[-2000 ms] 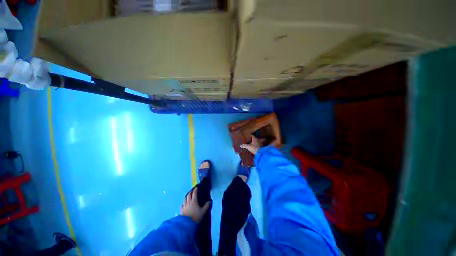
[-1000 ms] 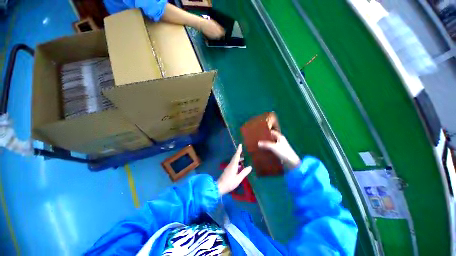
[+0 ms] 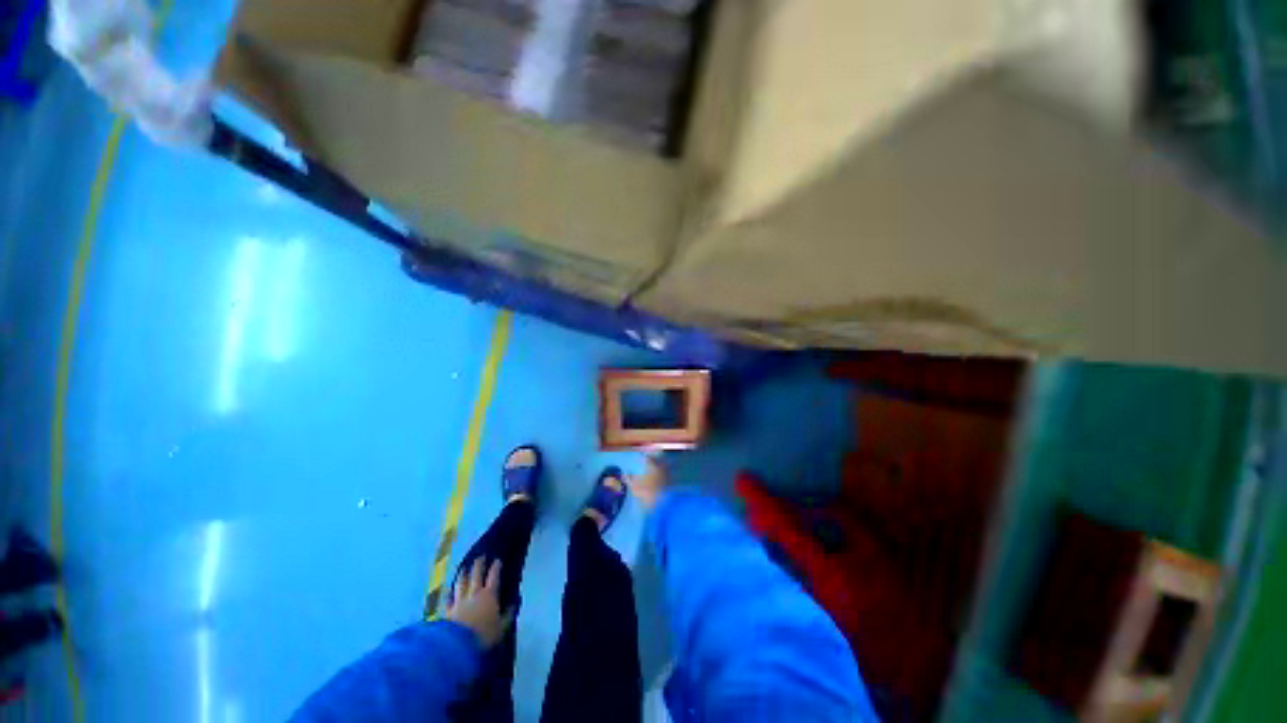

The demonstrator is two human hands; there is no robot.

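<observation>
An orange-brown rectangular box fixture (image 3: 613,410) with a dark opening lies on the blue floor under the front edge of the cart. My right hand (image 3: 648,480) is at its near edge; the fingertips meet the edge, but blur hides whether they grip it. My left hand (image 3: 480,605) rests on my left leg with fingers spread and holds nothing. A second box fixture (image 3: 1080,600), dark red-brown with a lighter orange opening side, stands on the green bench at the right.
A large open carton (image 3: 466,156) with flat pieces inside fills the top, on a dark blue cart (image 3: 529,300). A red stool-like object (image 3: 805,558) and dark red-brown stacks (image 3: 925,494) are beside the bench (image 3: 995,523). A yellow line crosses the floor.
The view has swung down to the floor. My right hand has let go of the brown block, now on the bench, and reached down to the floor fixture. My left hand has moved onto my leg.
</observation>
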